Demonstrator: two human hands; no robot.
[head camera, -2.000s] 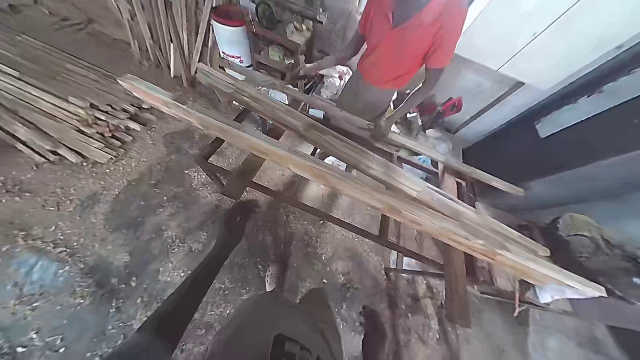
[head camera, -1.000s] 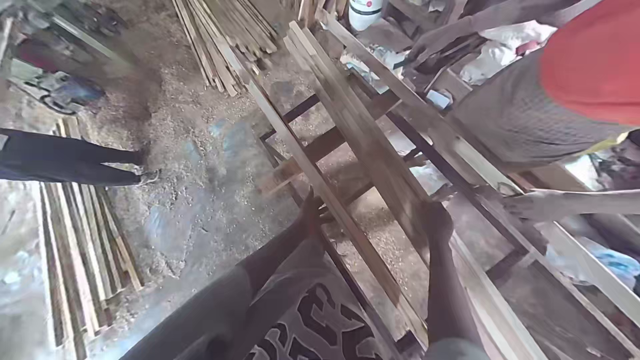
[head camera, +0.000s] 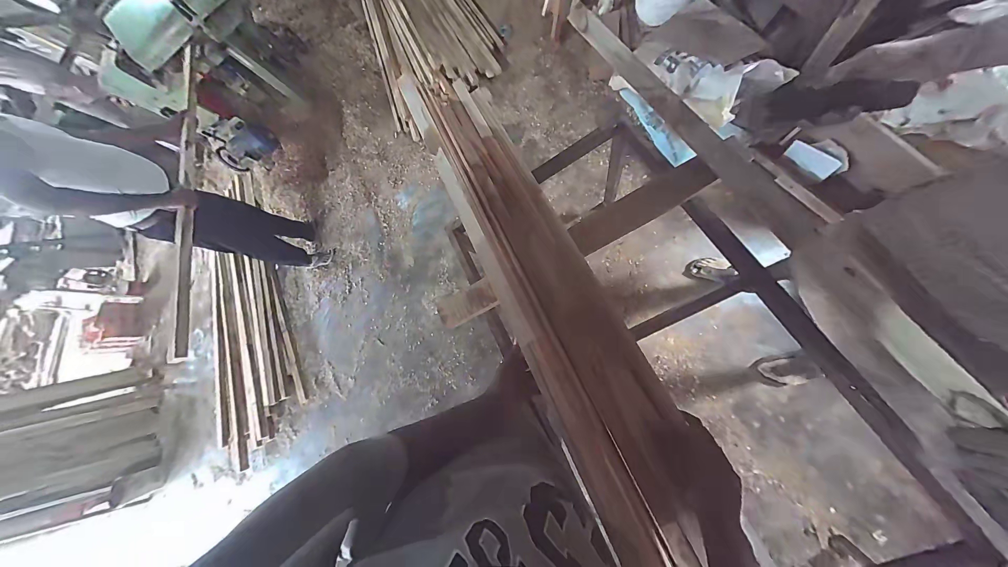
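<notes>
Several long wooden boards (head camera: 567, 315) lie side by side in a bundle, running from near my body toward a stack of strips on the floor. My left hand (head camera: 516, 374) grips the bundle's left edge, its fingers partly hidden under the wood. On the right edge, nearer my body, my right hand (head camera: 701, 449) holds the same boards; it is dark and blurred. Beneath the bundle, a wooden crosspiece (head camera: 646, 205) spans a dark support frame (head camera: 709, 236).
More wooden strips (head camera: 441, 39) lie at the top, and others (head camera: 248, 339) on the left floor. A person (head camera: 87, 173) at left holds an upright board (head camera: 185, 213) near a green machine (head camera: 150, 35). Another board (head camera: 677, 102) rests on the frame's right side.
My hands were apart on separate boards one second ago; the boards are now gathered together between them. The view has turned strongly, bringing the person with the upright board into sight.
</notes>
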